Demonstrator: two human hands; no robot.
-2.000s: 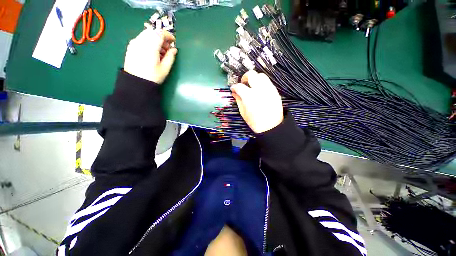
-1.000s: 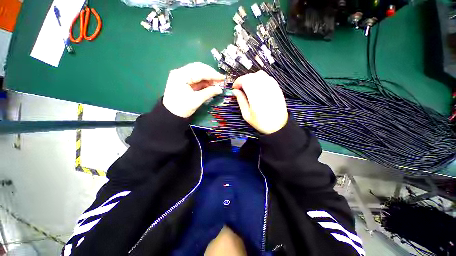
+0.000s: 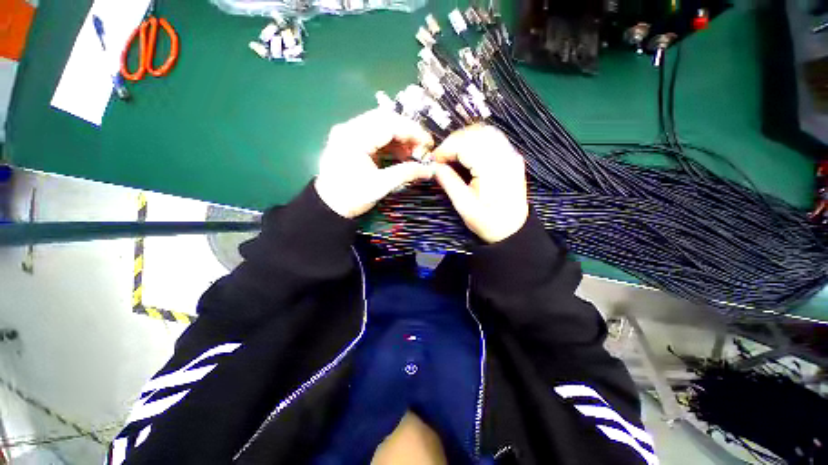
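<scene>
My left hand and my right hand meet fingertip to fingertip over the near end of the cable bundle. A small silvery connector shows between the left fingertips. The right fingers are pinched, seemingly on a cable end that they mostly hide. Stripped cable ends with red and dark tips lie below the hands. Finished ends with silvery connectors cluster above them. The black cables fan out to the right.
Loose connectors lie in a small pile beyond the left hand. A clear bag is at the far edge. Orange scissors and a paper sheet with a pen lie at left. A dark bench machine stands beyond the cables.
My left hand has come from the loose connector pile to meet my right hand at the cable ends. Over the last second both hands have stayed together, shifting slightly right.
</scene>
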